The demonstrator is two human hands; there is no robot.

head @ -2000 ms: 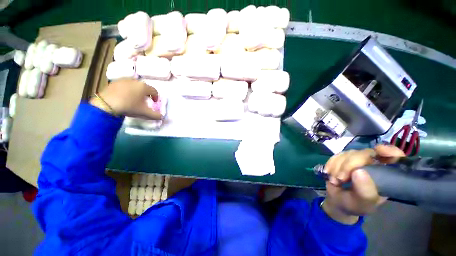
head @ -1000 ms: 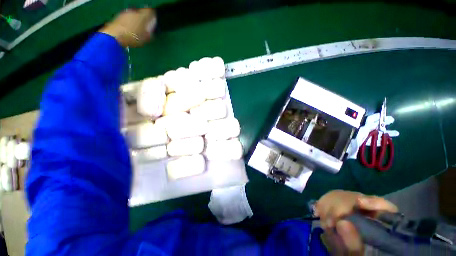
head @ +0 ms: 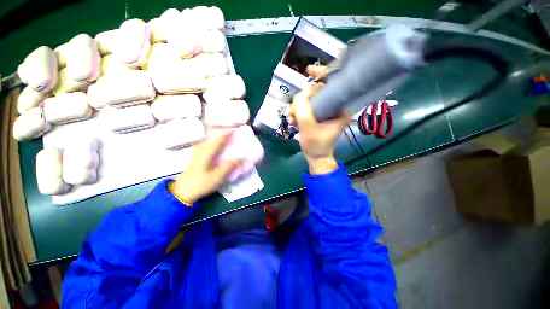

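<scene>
My left hand [head: 204, 167] is at the right front corner of the white mat, with its fingers on a blurred white and pink plastic housing [head: 244, 151] above the small white cloth [head: 242, 186]. My right hand [head: 318, 130] grips the grey electric screwdriver [head: 368, 69], its cable end raised to the right. The driver's tip is hidden or blurred near the pickup end of the screw feeder [head: 284, 86]. Rows of housings [head: 123, 89] lie on the white mat [head: 129, 156]; two stand apart at its left front.
Red-handled scissors [head: 378, 119] lie right of the feeder. The thick driver cable [head: 482, 90] loops over the green bench [head: 431, 105]. A pale metal rail [head: 259, 25] runs behind. Cardboard sheets [head: 15, 199] are at the left end, and an open carton [head: 491, 181] stands at the lower right.
My left hand has come back from the belt to a housing at the mat's right front. My right hand has moved the screwdriver to the feeder's pickup end. The view has shifted right.
</scene>
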